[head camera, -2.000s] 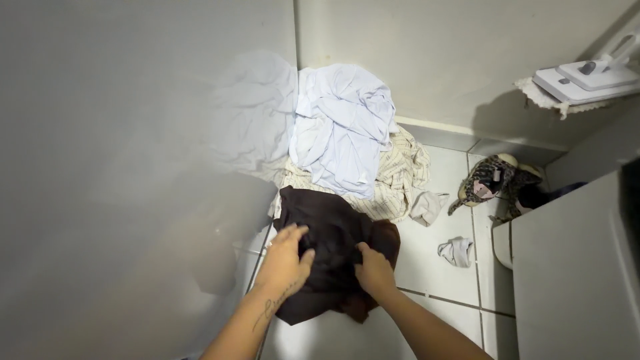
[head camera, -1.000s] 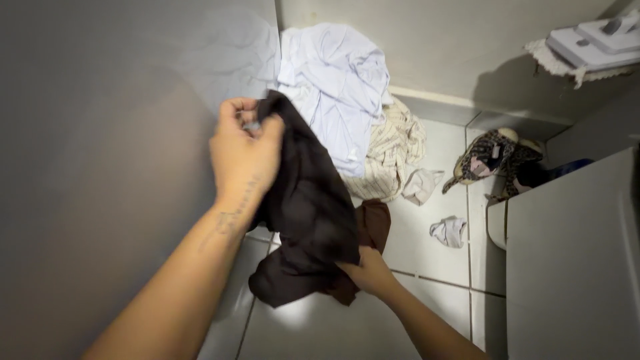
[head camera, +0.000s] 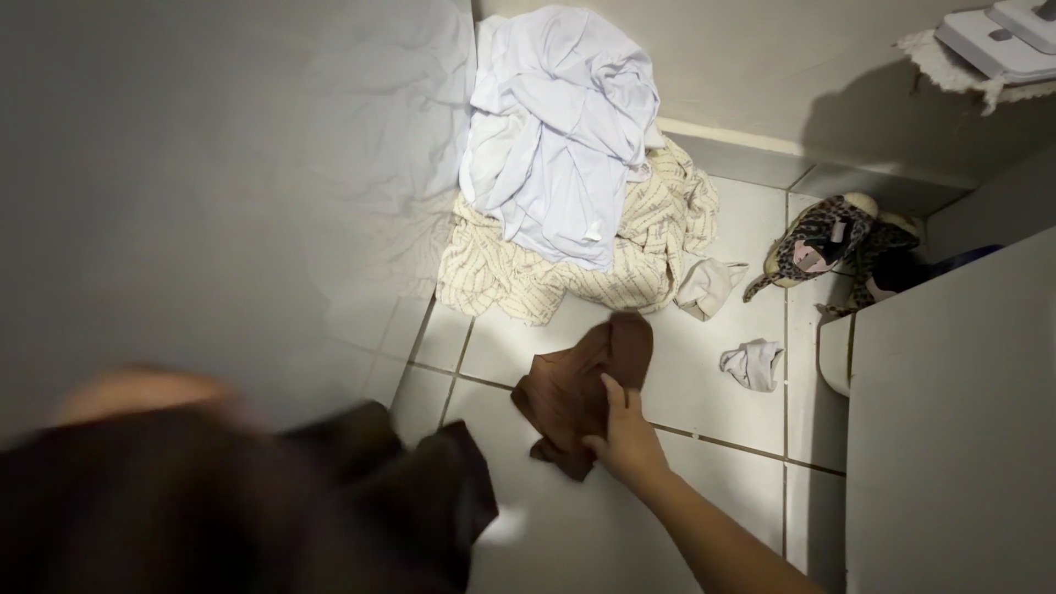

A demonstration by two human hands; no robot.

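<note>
A black cloth (head camera: 330, 503), blurred and close to the camera, fills the lower left. Just above it shows part of my left hand (head camera: 157, 392), also blurred, holding the cloth; its fingers are mostly hidden. My right hand (head camera: 627, 433) reaches down to a brown garment (head camera: 569, 388) on the tiled floor, thumb and fingers spread at its right edge. Whether it grips the fabric cannot be told. Beyond lies a heap: a pale blue-white garment (head camera: 569, 140) on top of a cream patterned cloth (head camera: 511, 272).
Two small light cloths, one beige (head camera: 708, 287) and one grey (head camera: 752, 365), lie right of the heap. Leopard-print shoes (head camera: 825, 239) stand by the wall. A white panel-sided unit (head camera: 949, 412) bounds the right; a smooth grey surface (head camera: 206, 206) bounds the left.
The black cloth, earlier on the floor before the heap, was lifted and has moved left with my left hand. The brown garment beneath is uncovered. My right hand has let go of the black cloth.
</note>
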